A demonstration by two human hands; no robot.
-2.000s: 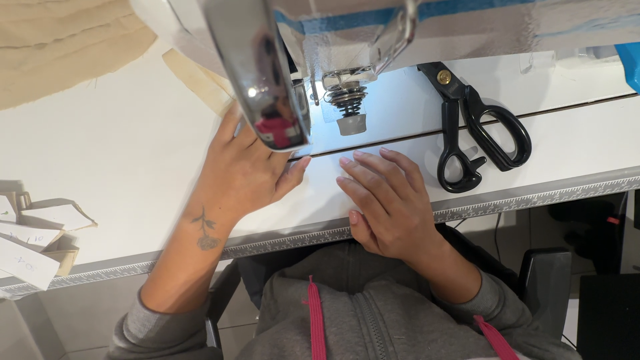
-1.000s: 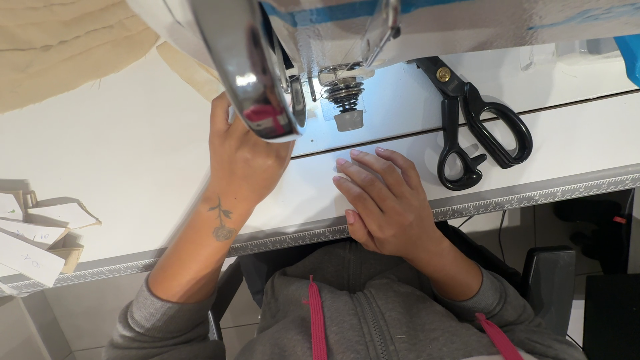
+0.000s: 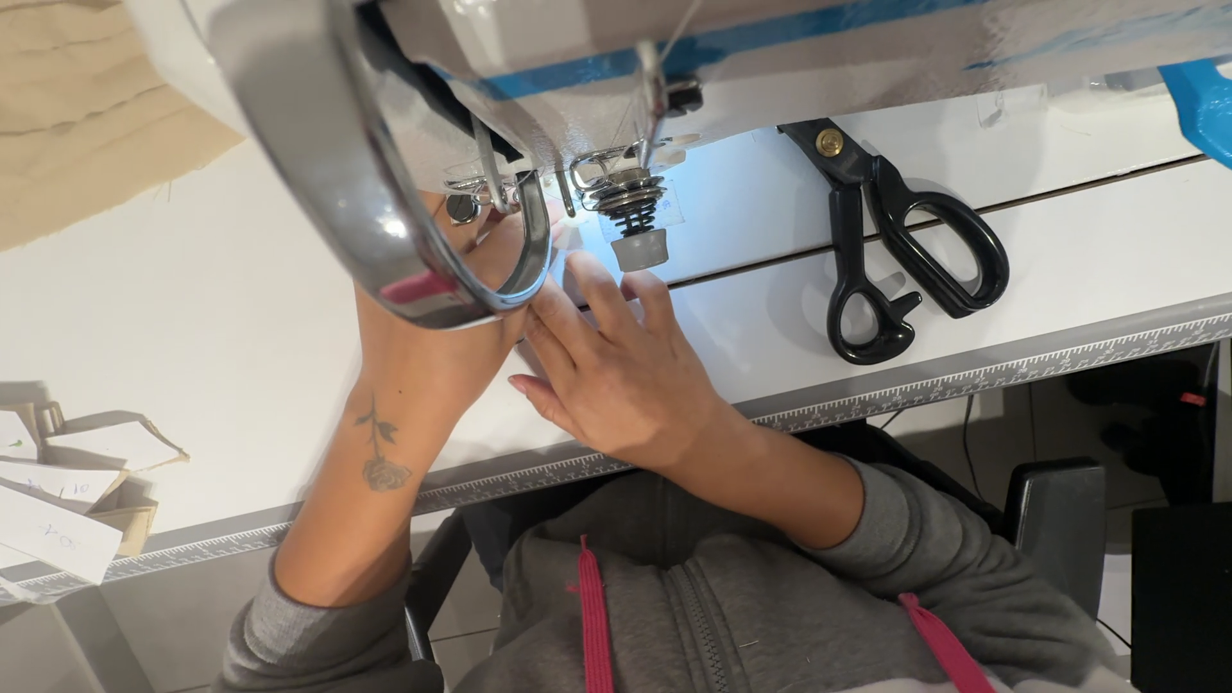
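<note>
Both of my hands are at the head of a sewing machine (image 3: 818, 58). My left hand (image 3: 448, 332) lies partly behind the machine's shiny metal take-up guard (image 3: 385, 192); its fingertips are largely hidden, so I cannot tell what they hold. Close beside it, my right hand (image 3: 621, 371) rests palm down, fingers reaching toward the lit needle area, just below the spring thread tensioner (image 3: 635, 207). No object shows in its fingers. To the right, black-handled fabric shears (image 3: 876, 241) lie on the white table with their blades partly under the machine arm.
Beige fabric (image 3: 87, 115) lies at the upper left. Paper or card pattern pieces (image 3: 63, 500) bearing handwriting are piled at the left edge. A measuring tape strip (image 3: 962, 373) runs along the table's front edge. A blue object (image 3: 1198, 106) sits at the far right.
My right hand has moved left and up, close to my left hand and the needle area. The left hand has reached farther behind the metal guard. The shears have stayed in place.
</note>
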